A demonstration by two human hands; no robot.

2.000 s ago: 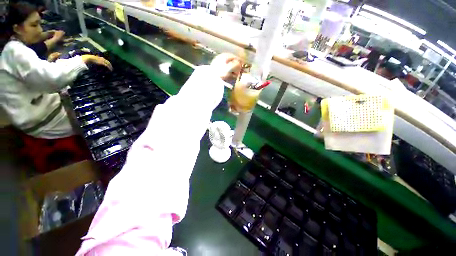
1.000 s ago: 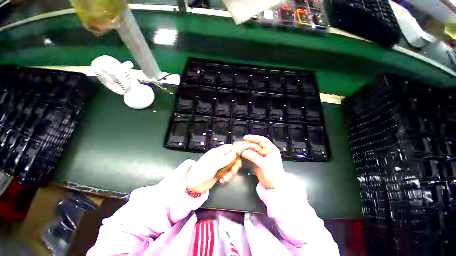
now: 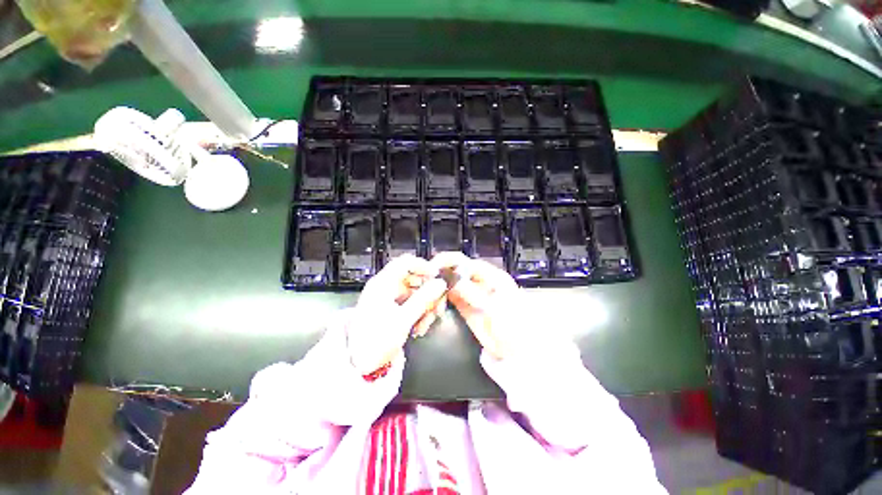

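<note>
My left hand (image 3: 392, 311) and my right hand (image 3: 481, 302) meet just in front of the blister tray's near edge, fingertips together. Between the fingertips is a small dark piece (image 3: 450, 278), mostly hidden by the fingers. The black blister tray (image 3: 459, 203) lies flat on the dark green bench, with three rows of pockets. Dark rectangular parts appear to sit in the pockets. A pale speck shows in the tray's far left pocket.
A tall black tray stack (image 3: 774, 290) stands at right, another (image 3: 48, 261) at left. A small white fan (image 3: 215, 182) stands beside the white post (image 3: 193, 68). An open carton (image 3: 92, 440) with clear plastic is at lower left. The green conveyor (image 3: 435, 43) runs behind.
My left arm has come back from the yellow container at the post, and both hands have met before the tray. The amber piece between them a second ago no longer shows. The view has tilted down.
</note>
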